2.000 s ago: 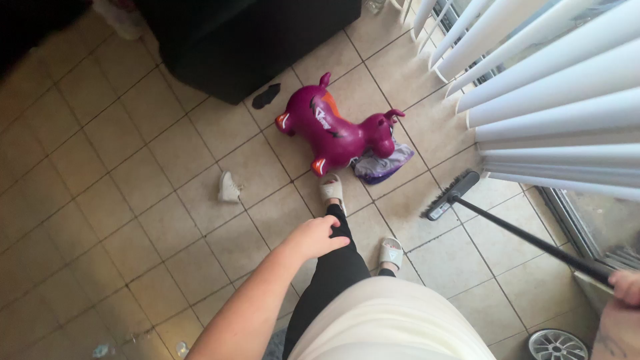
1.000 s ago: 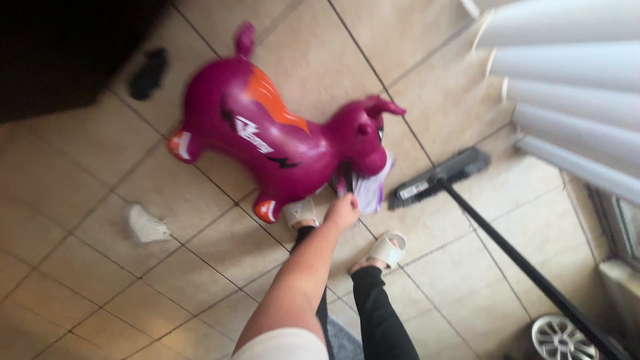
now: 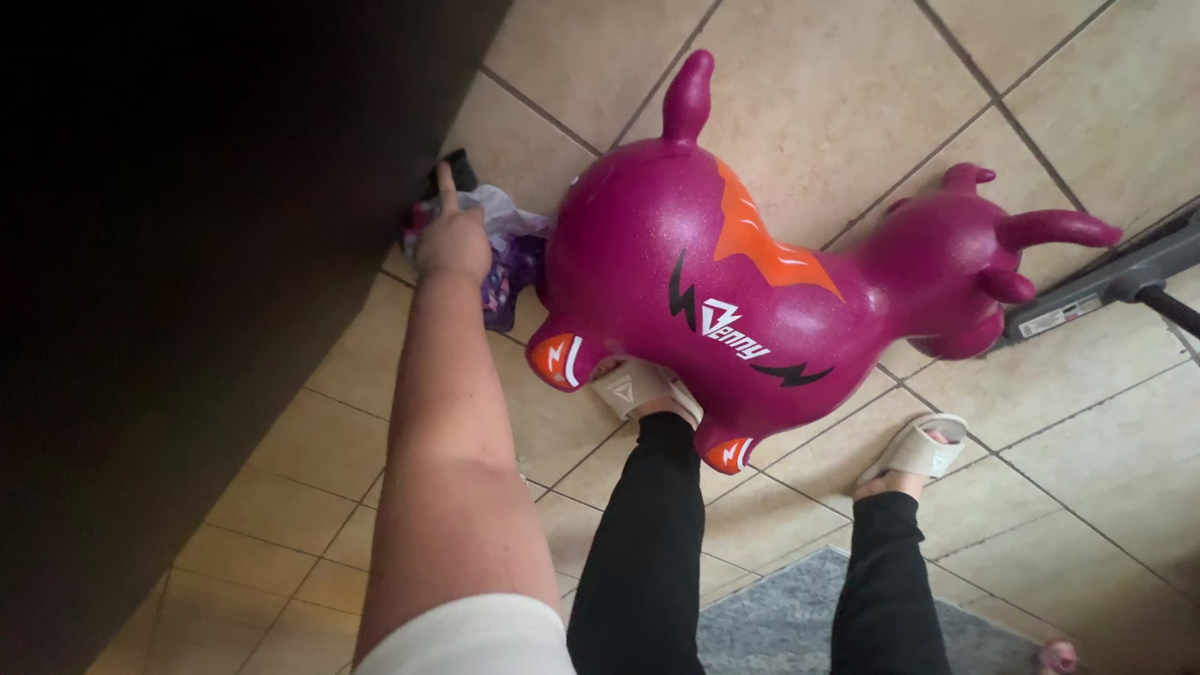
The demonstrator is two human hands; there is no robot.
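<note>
My left hand [image 3: 454,239] reaches down at the left and is closed on a crumpled purple and white item [image 3: 511,267], perhaps a bag or cloth. Its index finger points out and touches or lies over a small black item [image 3: 457,172] on the floor. Just right of this hand, a magenta inflatable animal hopper toy [image 3: 647,225] lies on its side, with orange and black markings. My right hand is out of view. A broom head [image 3: 1087,291] rests by the toy's head, its black handle leaving at the right edge.
A large dark piece of furniture [image 3: 216,187] fills the upper left, close to my left arm. My feet in light slides [image 3: 923,448] stand on floor tiles below the toy. A grey mat [image 3: 783,609] lies at the bottom. A small pink thing [image 3: 1057,656], unclear, shows bottom right.
The purple and white item was by the toy's head; my left hand has carried it left, past the toy's rear, to the black item. My right hand, on the broom handle earlier, has left the view.
</note>
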